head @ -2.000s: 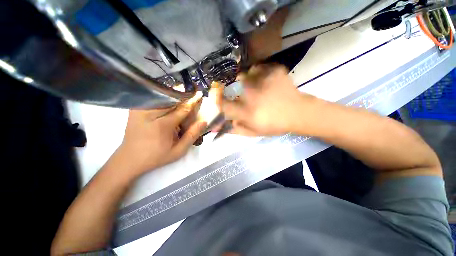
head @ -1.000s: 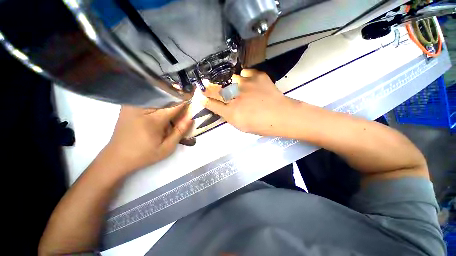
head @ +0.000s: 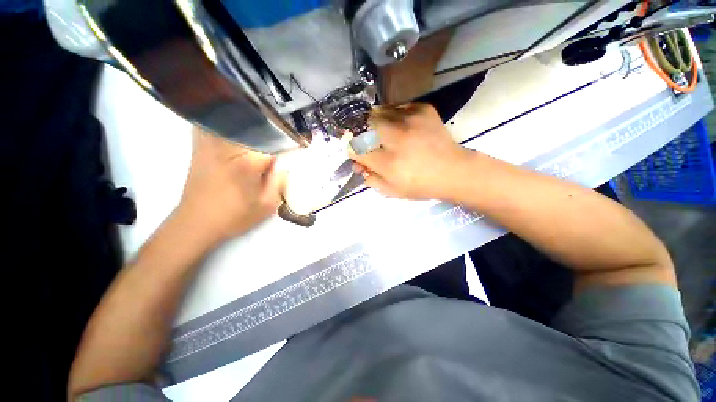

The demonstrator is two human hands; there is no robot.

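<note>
The sewing machine head [head: 177, 71] shines over both hands. My left hand [head: 235, 184] is at the left of the needle area, partly behind the machine head; its fingertips are blurred and what they hold cannot be told. My right hand [head: 412, 153] is right of the needle area, fingers curled by the translucent whitish guard [head: 364, 142], against a bit of dark cloth [head: 351, 185]. The dark round coiled part [head: 350, 114] is above the guard. The needle and foot are lost in bright glare. More black cloth [head: 463, 98] lies behind my right hand.
A long grey ruler [head: 314, 290] runs along the near table edge. A brown rounded tab [head: 297, 216] sits on the white table. Orange and olive loops [head: 669, 59] lie at far right. Black cloth [head: 47, 235] fills the left. A blue basket [head: 671, 169] stands lower right.
My left hand has moved left, away from the right fingertips, uncovering the bright plate area and the brown tab. My right hand stays near the guard. The camera view has shifted slightly.
</note>
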